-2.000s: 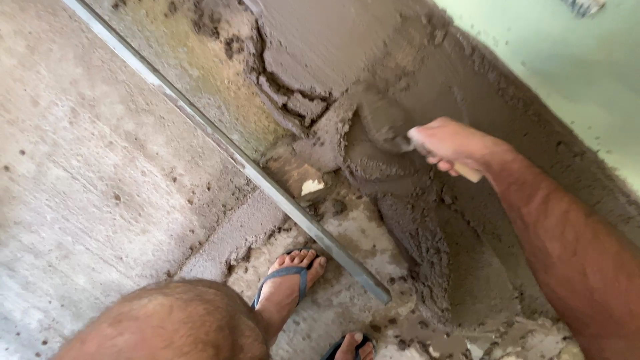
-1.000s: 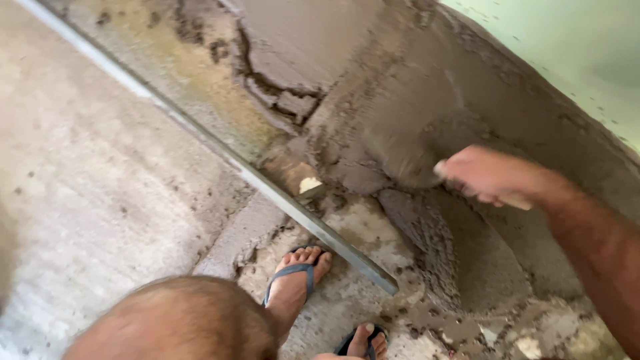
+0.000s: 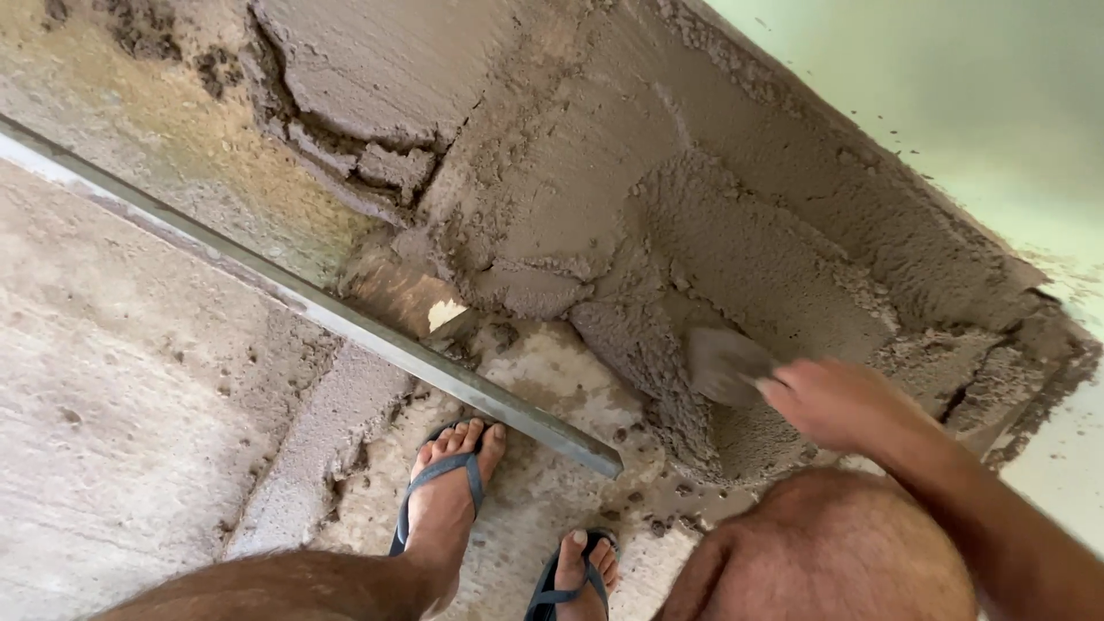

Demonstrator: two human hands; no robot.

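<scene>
My right hand (image 3: pixel 832 404) grips a trowel, its rounded blade (image 3: pixel 729 366) flat against the wet mortar (image 3: pixel 776 276) at the right. The blade is slightly blurred and lies beside a thick ridge of mortar (image 3: pixel 638 362). The trowel's handle is hidden in my fist. A long metal straightedge (image 3: pixel 379 341) runs diagonally from the upper left to just above my feet, and no hand touches it. My left hand does not show.
My feet, in flip-flops (image 3: pixel 448 487), stand on rough concrete (image 3: pixel 535 492). A pale green wall (image 3: pixel 975 95) borders the mortar at upper right. A cracked mortar edge (image 3: pixel 371 164) and a brown piece with a pale patch (image 3: pixel 401 297) lie beyond the straightedge.
My right hand has moved the trowel across the mortar, toward my knees and the lower right corner. My right knee now shows at the bottom. The straightedge lies as before.
</scene>
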